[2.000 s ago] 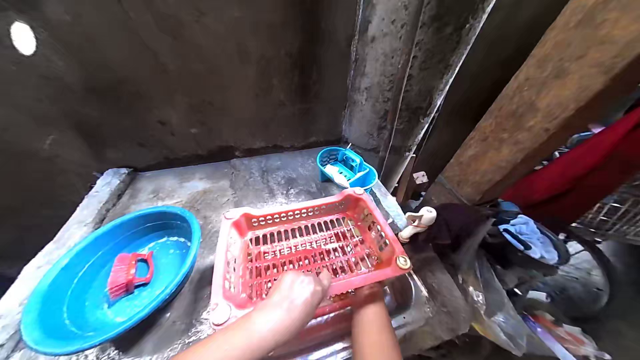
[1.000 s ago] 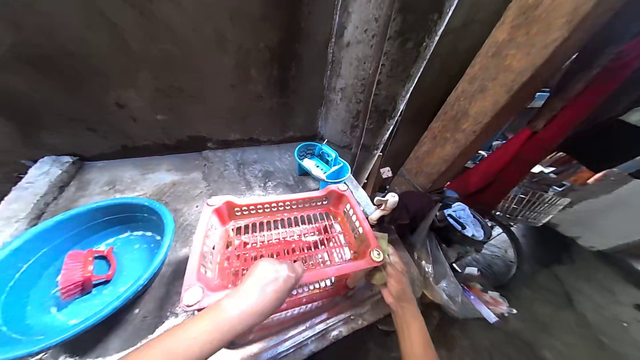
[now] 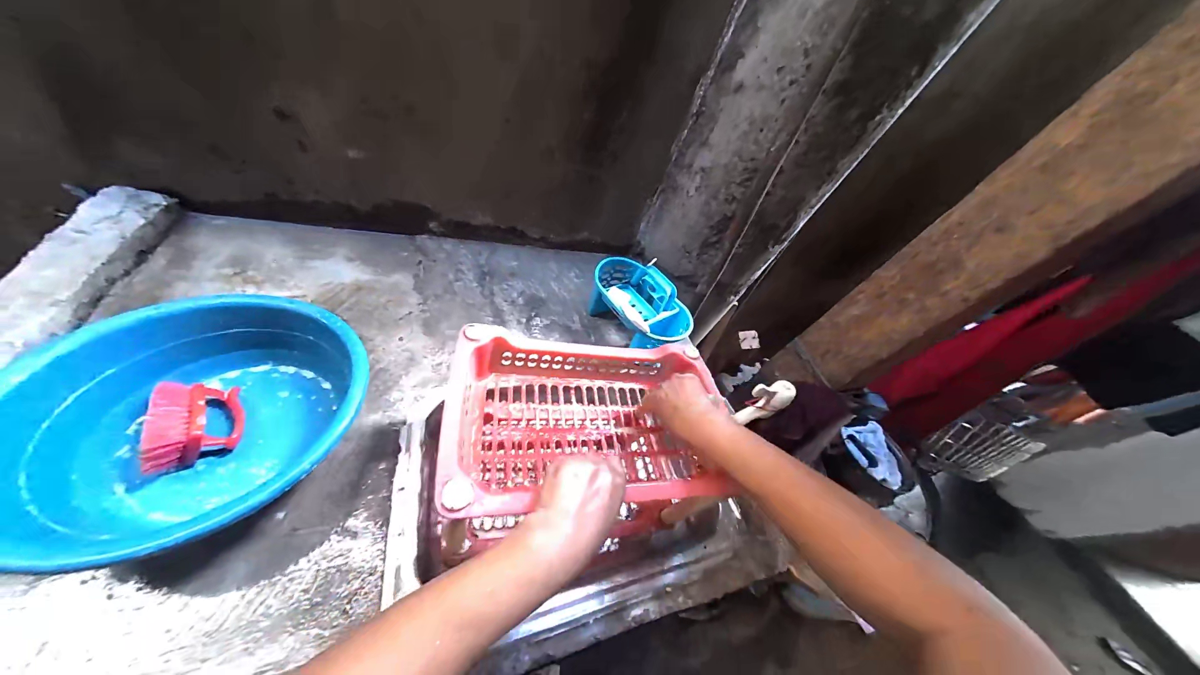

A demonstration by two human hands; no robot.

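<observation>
A red plastic basket (image 3: 562, 427), wet and slatted, sits over the metal sink (image 3: 600, 600) with its slatted face up. My left hand (image 3: 583, 483) is curled at the near rim of the basket, its fingertips hidden. Inside the basket's right part, my right hand (image 3: 682, 405) presses on the slats; whether something is under its fingers cannot be seen. To the left, a blue plastic basin (image 3: 347, 375) holds some water and a red scrub brush (image 3: 178, 427) with a handle.
A blue plastic caddy (image 3: 642, 300) with items in it stands at the back corner of the concrete counter (image 3: 356, 262). The faucet (image 3: 771, 398) is just right of the basket. A dark wall rises behind. Bags, cloths and a wire rack (image 3: 984, 445) lie at the right.
My right hand has moved from the basket's right outer corner onto its slats. Something yellowish at that hand one second ago is no longer visible. The left hand stays near the front rim.
</observation>
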